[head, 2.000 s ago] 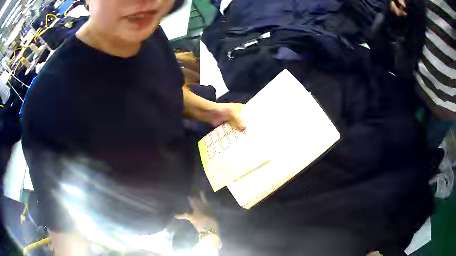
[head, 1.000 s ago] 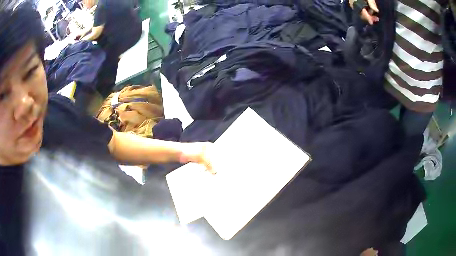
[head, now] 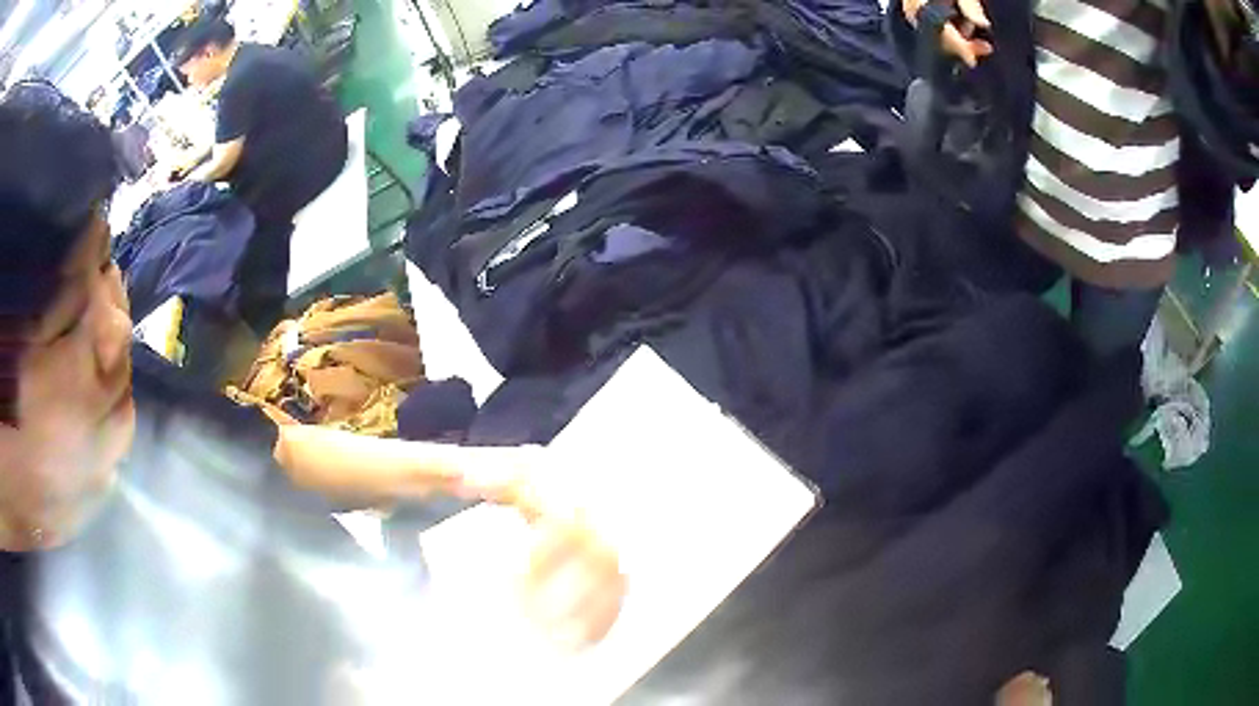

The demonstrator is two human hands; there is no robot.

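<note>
An open notebook (head: 690, 483) with bright, washed-out white pages lies on a huge heap of dark navy garments (head: 884, 414). Another person's bare arm reaches in from the left over the notebook, and a blurred hand with bent fingers is over its pages. That hand seems to belong to the same person. My left hand cannot be made out. A small patch of skin at the bottom edge, right of centre, may be my right hand (head: 1025, 690); it is mostly cut off and its grip is hidden.
A person in dark clothes leans in close at left. Brown garment bundles (head: 338, 361) lie beside the heap. Another person sits behind at upper left. A person in a striped top (head: 1105, 138) stands at upper right. Clear plastic (head: 1176, 421) lies on the green floor.
The view has swung left and back, so the notebook sits lower in the picture. The other person's hand no longer rests at the notebook's edge but is blurred over its pages.
</note>
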